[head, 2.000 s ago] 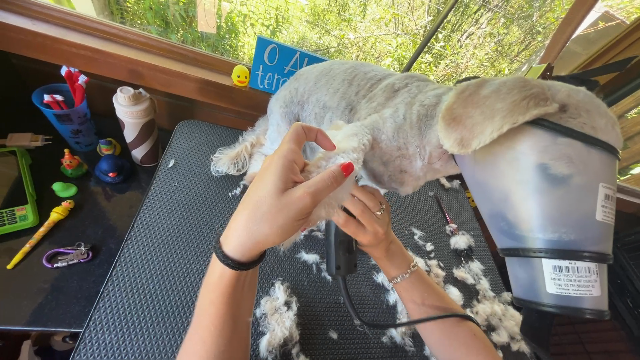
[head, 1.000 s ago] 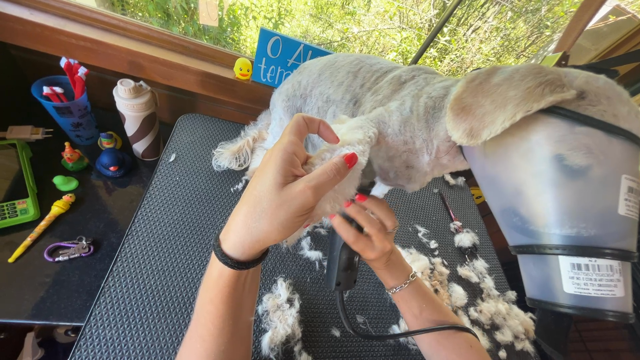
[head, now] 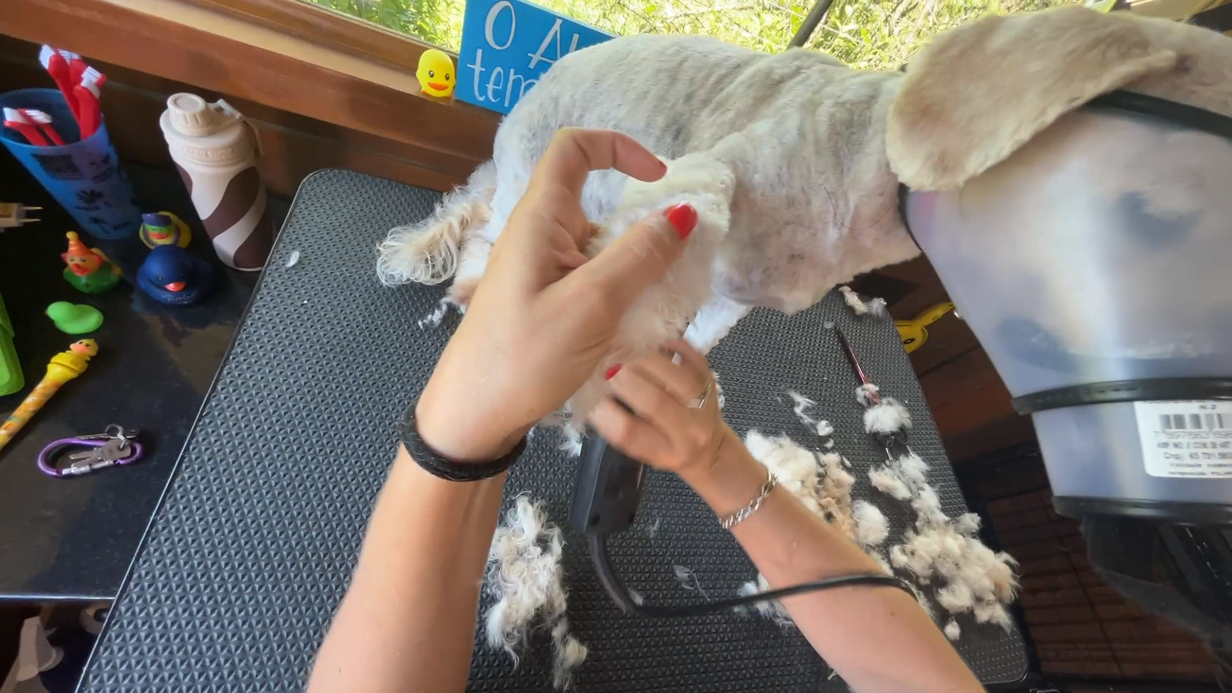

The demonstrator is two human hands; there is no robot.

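Observation:
A light-coated, closely clipped dog [head: 770, 125] stands on a black textured grooming table [head: 289, 462], its head inside a translucent cone collar [head: 1049, 279]. My left hand [head: 558, 289] is around a fluffy raised leg [head: 674, 250], thumb and forefinger on either side of the fur. Below it, my right hand [head: 664, 404] holds a black corded electric clipper [head: 608, 486] upright against the underside of that leg. The clipper's blade is hidden behind fur and fingers. Its cord runs over my right forearm.
Cut fur [head: 529, 587] lies in clumps on the table. Scissors [head: 890, 433] lie at the right, partly under fur. A bottle [head: 219, 183], a blue cup [head: 72, 164], rubber ducks [head: 173, 274] and keys on a purple carabiner [head: 91, 452] stand or lie on the left counter.
My right hand and the clipper have shifted slightly beneath the leg. My left hand keeps its hold on the leg. The cone has moved a little to the right.

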